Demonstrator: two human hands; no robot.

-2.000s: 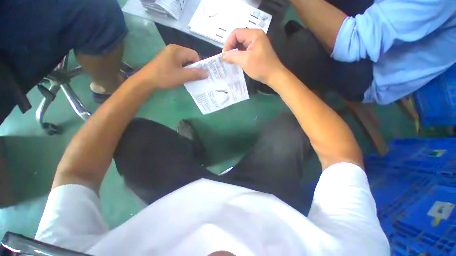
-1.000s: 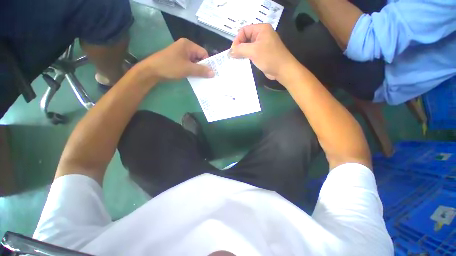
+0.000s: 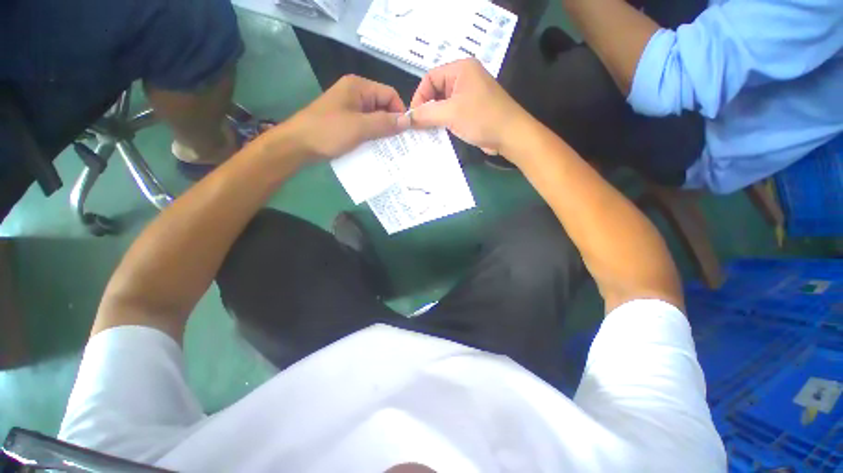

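Observation:
A white printed leaflet [image 3: 421, 189] hangs above the gap between my knees, partly folded, with two overlapping layers showing. My left hand [image 3: 356, 115] pinches its top edge between thumb and fingers. My right hand [image 3: 469, 103] pinches the same edge close beside it, and the fingertips of both hands nearly touch. The fingers hide the upper edge and its crease. A stack of unfolded leaflets [image 3: 444, 30] with short dark marks lies on the pale work surface [image 3: 347, 35] beyond my hands.
A bundle of folded leaflets [image 3: 314, 7] is cut off by the top edge. A seated person in a blue shirt [image 3: 739, 83] is at right, another person's leg [image 3: 189, 115] at left by a swivel chair base [image 3: 125, 152]. Blue crates [image 3: 776, 323] stand at right.
My hands have come together along the top edge. The leaflet, a single flat panel a second ago, now shows two offset layers, the left one overlapping.

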